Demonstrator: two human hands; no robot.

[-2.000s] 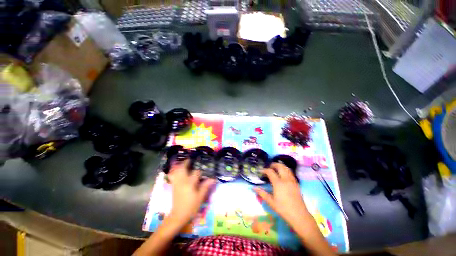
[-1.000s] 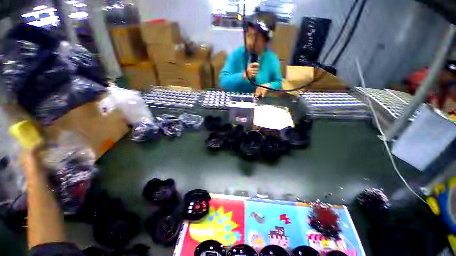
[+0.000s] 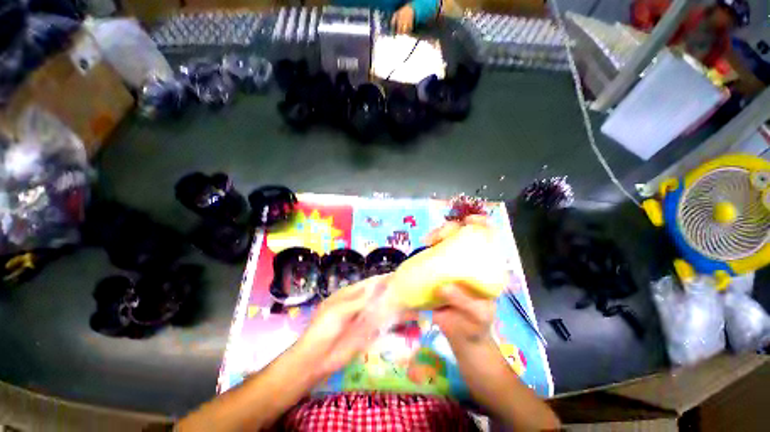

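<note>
A pale yellow bottle is held tilted over the mat, between my two hands. My left hand is at its lower left end, blurred, with fingers against it. My right hand grips it from below. Black round housings stand in a row on the cartoon-printed mat; the bottle and hands hide the right part of the row. A reddish heap of small parts lies at the mat's top right, partly hidden. A slim dark tool lies at the mat's right edge.
More black housings stand at left and across the far side. Dark inserts and a spiky heap lie right. A yellow-blue fan and plastic bags stand far right. A person's hand shows opposite.
The yellow bottle, raised at far left in my left hand one second ago, is now over the mat between both hands. My right hand is back in view. The view has tipped down.
</note>
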